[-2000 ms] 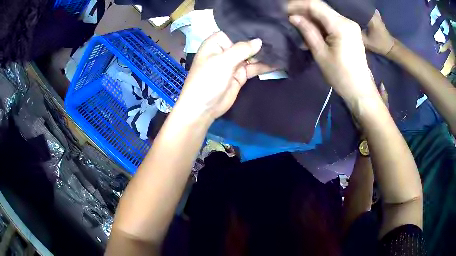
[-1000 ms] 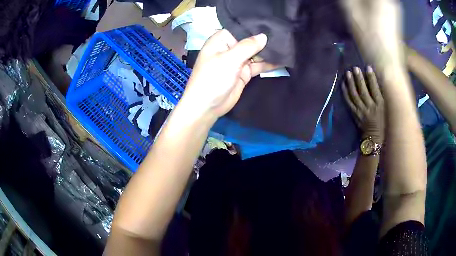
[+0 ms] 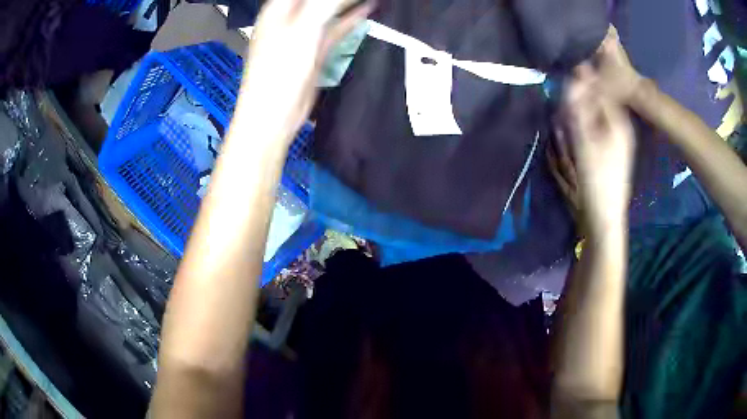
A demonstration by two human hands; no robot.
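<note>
A stack of dark cut panels (image 3: 393,155) lies in front of me, with a white strip (image 3: 500,72) across its upper part and a white ticket (image 3: 432,98) with a small hole at the strip. Bright blue edges (image 3: 409,239) show under the panels. My left hand (image 3: 299,41) is at the stack's upper left, beside a pale piece (image 3: 342,56) and the strip's left end; its fingers are blurred and partly cut off by the top edge. My right hand (image 3: 596,114) is blurred at the stack's right, near the strip's right end; its grip is unclear.
A blue plastic basket (image 3: 151,209) with white scraps stands at left. Shiny plastic over dark goods (image 3: 90,245) lies further left. Another person's hand (image 3: 618,69) is beside my right hand; their other hand, partly hidden behind mine, and green sleeve (image 3: 680,303) show at right.
My left hand has moved up and left, off the raised dark cloth. My right hand has come down beside the stack. The white strip and ticket now show. The basket looks tilted and shifted slightly left.
</note>
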